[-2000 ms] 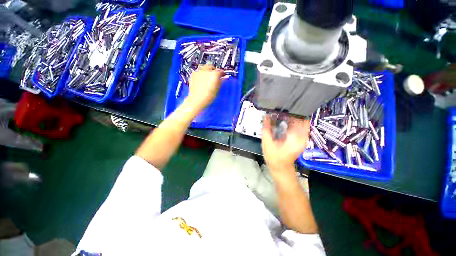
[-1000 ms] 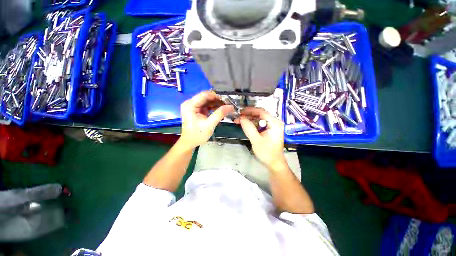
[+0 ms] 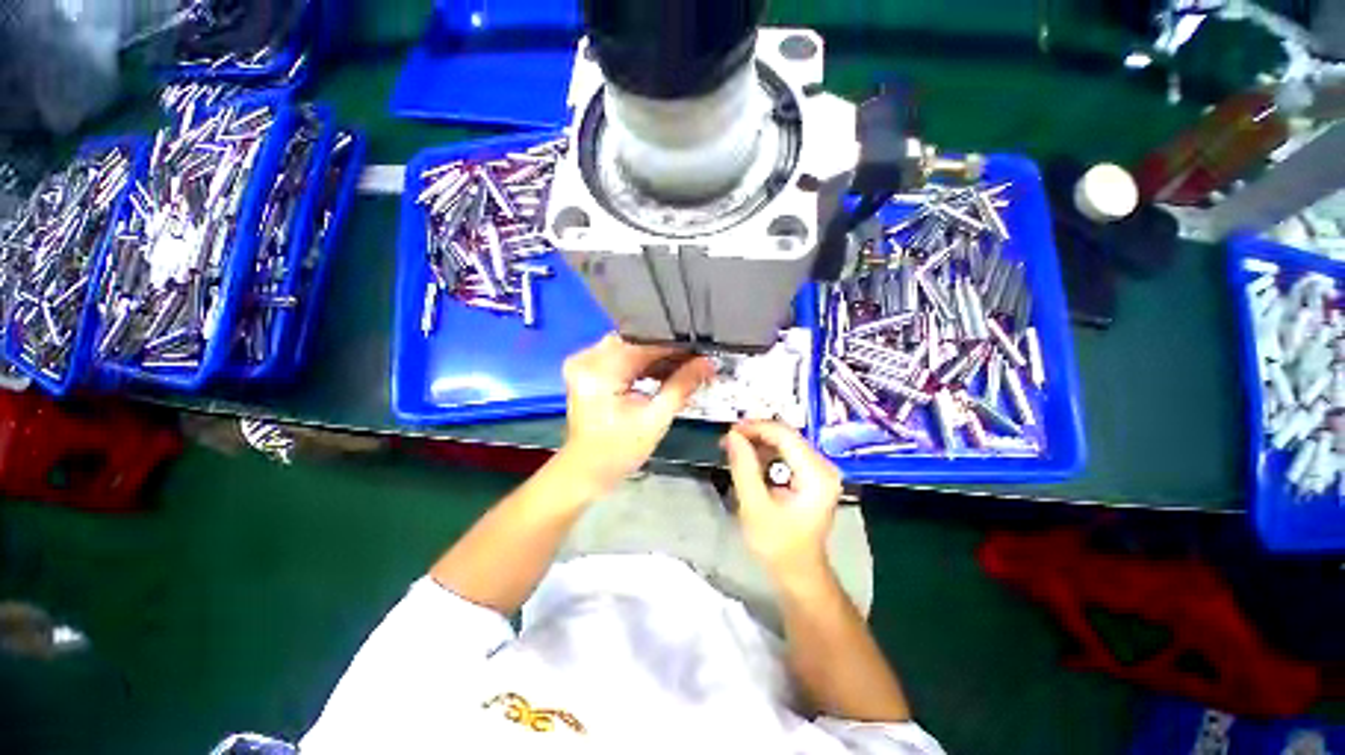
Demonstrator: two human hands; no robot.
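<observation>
The grey press cylinder stands over a silver-white base plate. My left hand is at the plate's left side under the press head, fingers closed around a small metal pin whose bright end shows. The fixture at its fingertips is hidden. My right hand is in front of the plate, at the bench edge, curled around a metal pin with its round end showing. The left parts tray has pins at its back and bare blue bottom in front. The right parts tray is fuller.
Stacked blue trays heaped with pins stand at the far left. An empty-looking blue tray lies behind. A brass air fitting juts right from the press. A white cap and a far-right blue tray also show. Red shapes are on the floor.
My left hand went from the left tray to the press, met my right hand there, and now the hands are apart. My right hand has drawn back toward me. The view also shifted.
</observation>
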